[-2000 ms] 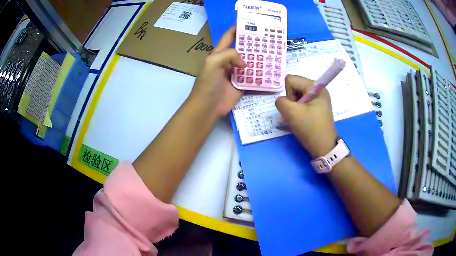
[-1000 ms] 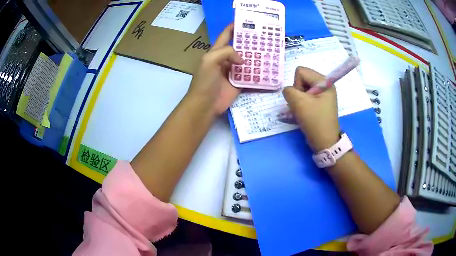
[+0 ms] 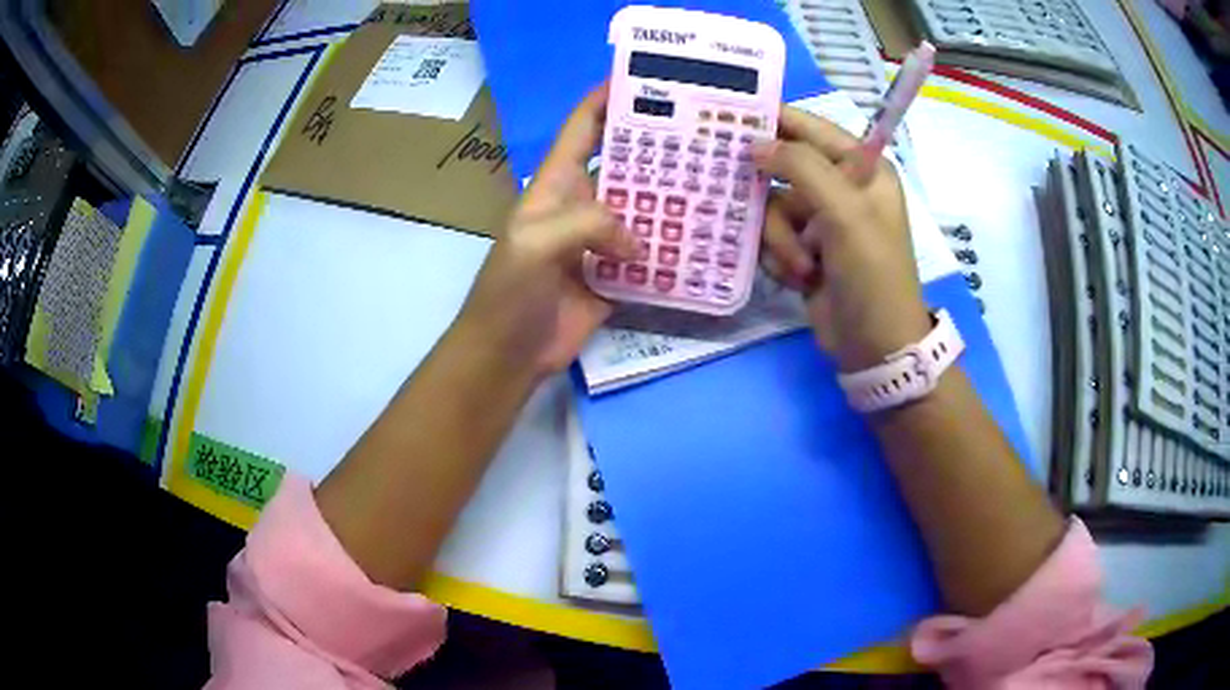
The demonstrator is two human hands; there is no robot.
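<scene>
The pink-white calculator (image 3: 688,162) is raised over the folder, its grey display dark. My left hand (image 3: 560,243) holds it from the left side, thumb on the lower keys. My right hand (image 3: 843,223) is at its right edge, a fingertip at the upper right keys. It also holds the pink and white pen (image 3: 901,95), which points up and to the right. The record form (image 3: 648,353) lies on the open blue folder (image 3: 782,499), mostly hidden by the calculator and hands. The folder's lever clip is hidden.
Stacked parts trays (image 3: 1147,324) stand at the right, more trays (image 3: 1018,47) at the back. A loaded tray (image 3: 583,546) lies partly under the folder. Cardboard (image 3: 364,148) with a paper label (image 3: 421,77) is back left. A blue bin (image 3: 128,310) with yellow sheets (image 3: 84,290) is far left.
The calculator has come lower and closer to the camera. My right hand has moved from writing on the form up to the calculator's keys, keeping the pen. The view has shifted slightly.
</scene>
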